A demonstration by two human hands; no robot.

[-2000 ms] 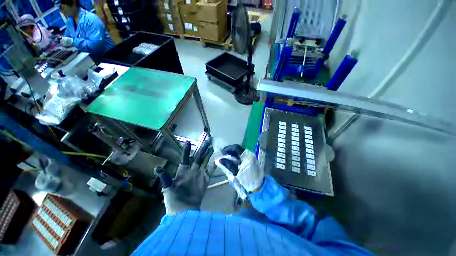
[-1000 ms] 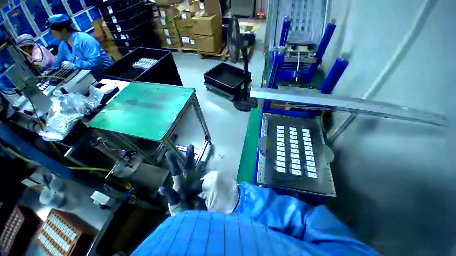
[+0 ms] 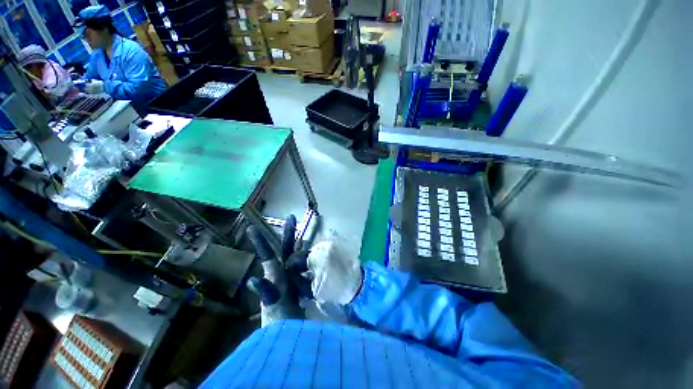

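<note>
My left hand (image 3: 277, 275), in a grey glove with dark fingers, is low in the middle, fingers apart. My right hand (image 3: 334, 272), in a white glove, lies against its palm side. A bit of white cloth (image 3: 332, 309) shows under my right hand; the rest of the cloth and the right fingertips are hidden. To the right, a dark plate (image 3: 430, 275) with three rows of small pale pieces (image 3: 444, 228) lies on the printing bed. The silver screen frame (image 3: 524, 149) is raised across the bed's far end.
Blue posts (image 3: 506, 109) stand behind the bed, beside a pale wall. A green-topped table (image 3: 216, 159) is ahead left. Orange-brown trays (image 3: 114, 365) of pale pieces sit on a metal table, lower left. A fan (image 3: 370, 99) and black bin (image 3: 342, 112) stand ahead. Two people work far left.
My right hand has moved left from beside my left hand onto its palm side, with the cloth. My left hand has turned and its fingers have shifted. The plate and frame stay in place.
</note>
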